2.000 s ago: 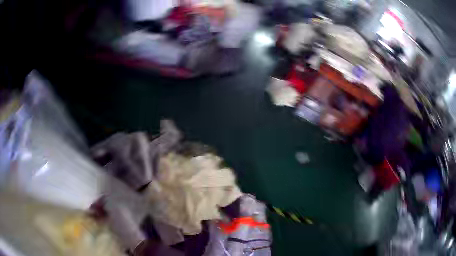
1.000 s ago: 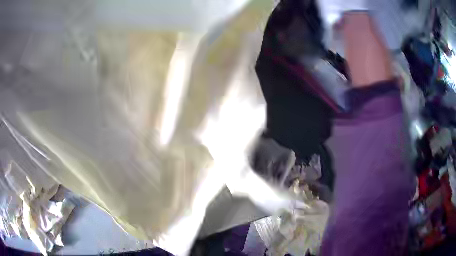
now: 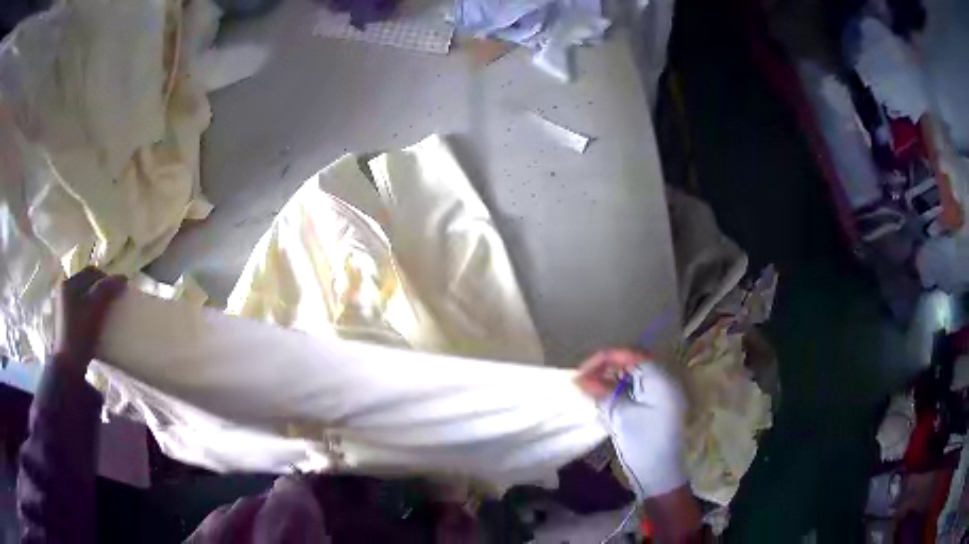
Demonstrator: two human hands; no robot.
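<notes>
A cream garment piece point(image 3: 351, 388) is stretched between my two hands along the table's near edge; part of it lies on the table beyond, spread in folds. My left hand point(image 3: 90, 303), bare and dark in shadow, grips its left end. My right hand point(image 3: 638, 409), in a white glove with bare fingertips, holds its right end, with a thin blue-purple pen also in the fingers. A white narrow strip point(image 3: 558, 133) lies on the grey speckled table point(image 3: 595, 223), apart from the cloth.
A crumpled cream pile point(image 3: 96, 138) covers the table's left side. A grid sheet point(image 3: 388, 34) and pale blue-white scraps point(image 3: 531, 23) lie at the far side. A yellowish heap point(image 3: 728, 414) is beyond the right edge. Green floor and cluttered goods lie further right.
The view has swung from the floor and blurred cloth to the table. The cream piece, earlier filling much of the view, is now stretched between both hands.
</notes>
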